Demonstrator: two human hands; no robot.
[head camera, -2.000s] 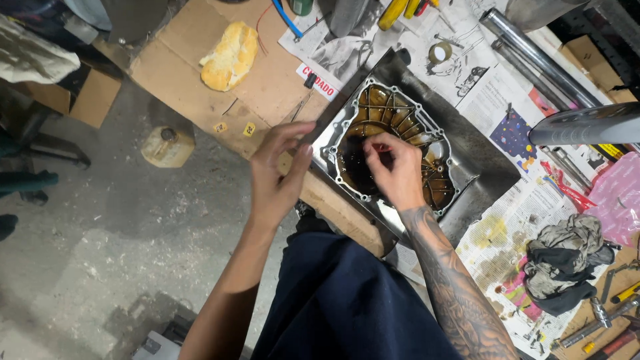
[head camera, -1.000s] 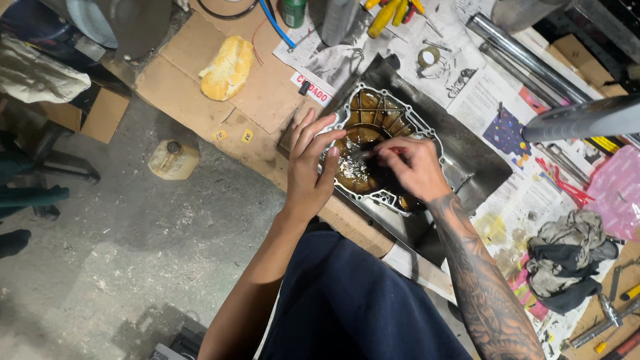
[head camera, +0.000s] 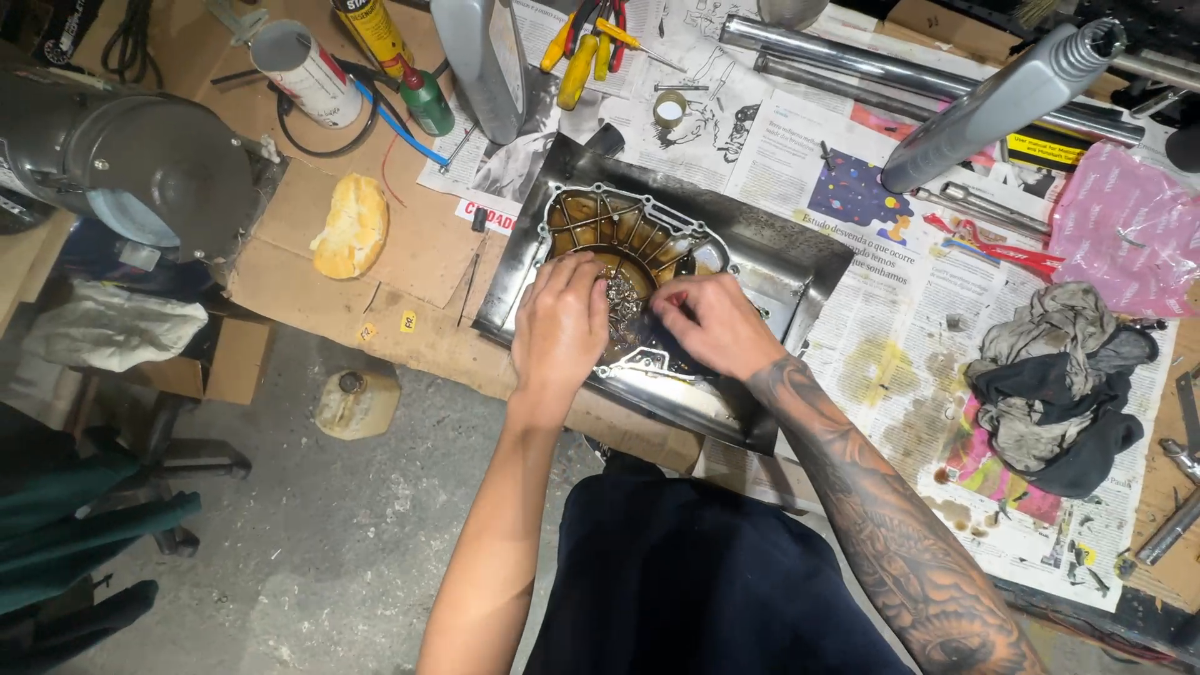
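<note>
A cast metal engine cover (head camera: 698, 246), its inside oily and ribbed, lies open side up in a dark metal tray (head camera: 825, 246). My left hand (head camera: 562, 314) rests over the cover's left rim, palm down, fingers close together. My right hand (head camera: 717, 319) is over the right part of the cover, fingers curled with the tips near the middle; whether they pinch something small cannot be told. Between the hands, shiny bits of metal or glinting liquid (head camera: 624, 305) show in the round hollow. The fingertips of both hands are partly hidden.
Newspaper and cardboard cover the bench. Left of the tray lie a bread roll (head camera: 352, 227) and a green bottle (head camera: 427, 101). Pliers and screwdrivers (head camera: 589, 58) lie behind. To the right are a grey plastic bottle (head camera: 998, 108), metal tubes (head camera: 862, 70), rags (head camera: 1050, 375) and pink plastic (head camera: 1125, 225).
My left hand has moved from beside the tray onto the cover's left rim. My right hand has shifted right of the hollow. Shiny matter shows in the hollow, as one second ago.
</note>
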